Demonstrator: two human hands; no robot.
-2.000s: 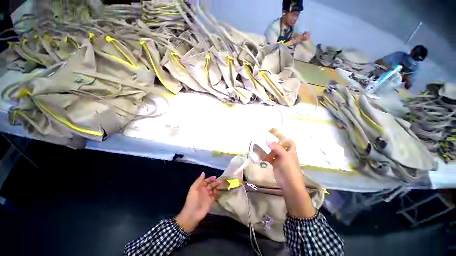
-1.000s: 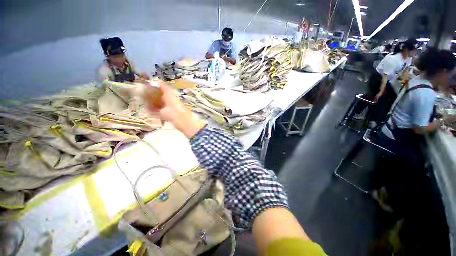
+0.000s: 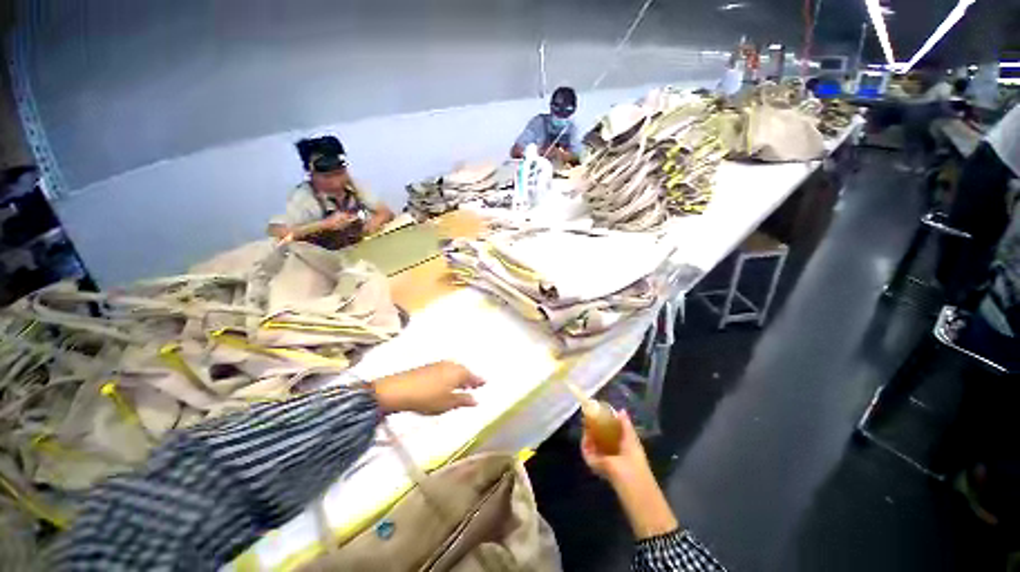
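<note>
My right hand (image 3: 626,455) is closed around a small amber glue bottle (image 3: 604,429), beyond the table's front edge over the dark floor, with its pale spout pointing up and left. My left hand (image 3: 431,388) is stretched over the white table with fingers extended and nothing visible in it. A beige handbag body (image 3: 487,520) lies at the near table edge below both hands, cut off by the frame bottom. It shows a round blue snap, a dark opening line, a thin handle and a bit of yellow at its top corner. Neither hand touches it.
Beige bags with yellow strips heap at the left (image 3: 201,363). A folded stack (image 3: 559,291) lies ahead, with a larger pile (image 3: 660,162) behind it. Green and tan boards (image 3: 397,248) lie across the table. Two people sit on the far side. A stool (image 3: 755,268) stands at the right.
The view has turned right from two seconds ago. My right hand has moved with the bottle from over the table to beyond its front edge. My left hand has left the bag's yellow tab.
</note>
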